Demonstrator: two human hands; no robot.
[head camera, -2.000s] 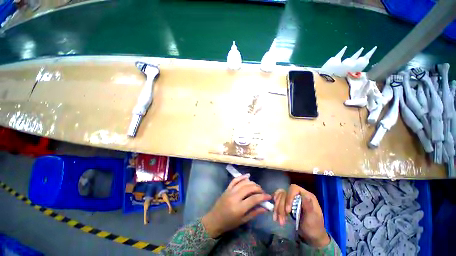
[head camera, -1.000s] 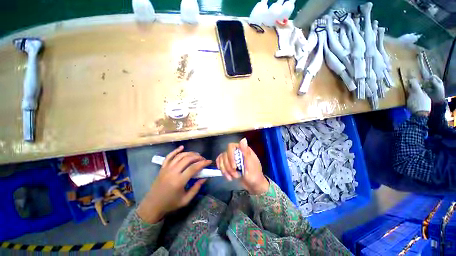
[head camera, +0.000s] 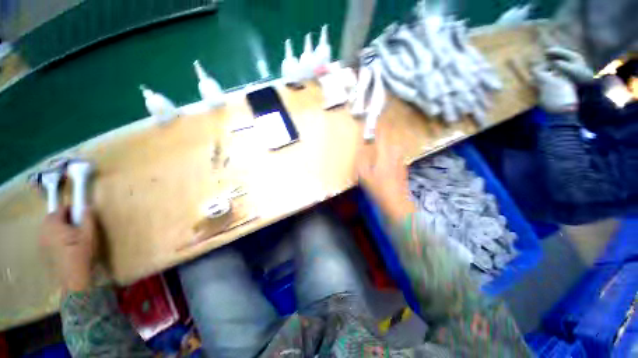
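Observation:
My left hand (head camera: 68, 245) is at the far left of the bench, closed around the lower end of a pale grey leg part (head camera: 78, 189), foot end up. Another leg part (head camera: 50, 187) stands close beside it; whether I hold it too is unclear. My right hand (head camera: 383, 171) is blurred, over the bench's front edge, just below the peg end of a leg part (head camera: 376, 105) at the edge of the pile (head camera: 437, 66). I cannot tell whether it touches it. Sole pieces (head camera: 462, 210) fill the blue bin beside my right forearm.
A phone (head camera: 273, 117), a small round whitish patch (head camera: 217, 207) and thin sticks (head camera: 217, 233) are on the bench (head camera: 168, 175). White bottles (head camera: 210, 87) line the green belt (head camera: 140, 49). A red-and-white item (head camera: 336, 85) is beside the pile. A neighbour's gloved hands (head camera: 557, 84) are at right.
My hands have moved apart from over my lap, left hand to the leg part at far left, right hand towards the pile. A second leg part now shows at left. The view has tilted.

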